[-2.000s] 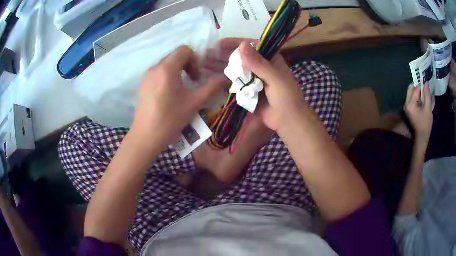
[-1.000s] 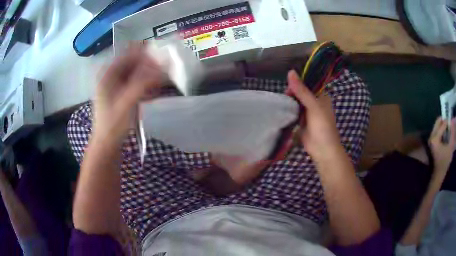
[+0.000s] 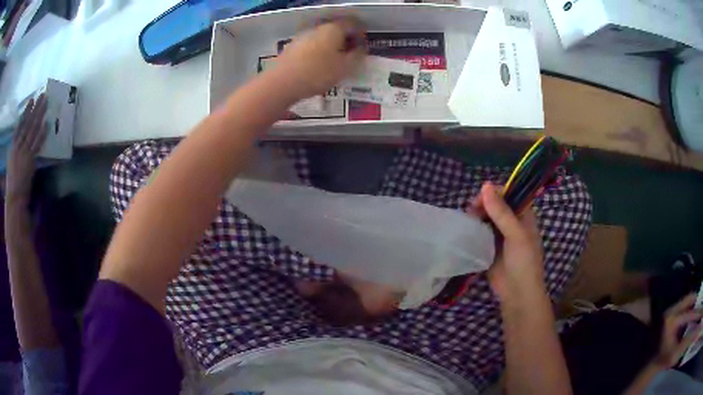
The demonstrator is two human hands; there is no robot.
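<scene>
My left hand [image 3: 327,55] is inside the open white retail box [image 3: 472,27], with its fingers blurred; I cannot tell if they hold anything. A white card with a dark chip outline [image 3: 389,79] lies beside the hand, over a dark red and white printed leaflet [image 3: 364,110]. My right hand [image 3: 512,239] is shut on a bundle of black, red, yellow and green wires [image 3: 536,171] and the end of a milky translucent sleeve [image 3: 347,227]. The sleeve hangs across above my checkered lap and looks flat.
A mirror dash cam with blue-tinted glass [image 3: 181,35] lies left of the box. White cartons stand at left [image 3: 60,119] and upper right [image 3: 609,23]. Another person's hand [image 3: 31,127] touches the left carton. A neighbour's hand shows at lower right.
My left hand, earlier at the wires and then carrying a blurred white item, has moved into the box. A white card now shows over the leaflet. My right hand still holds the wires.
</scene>
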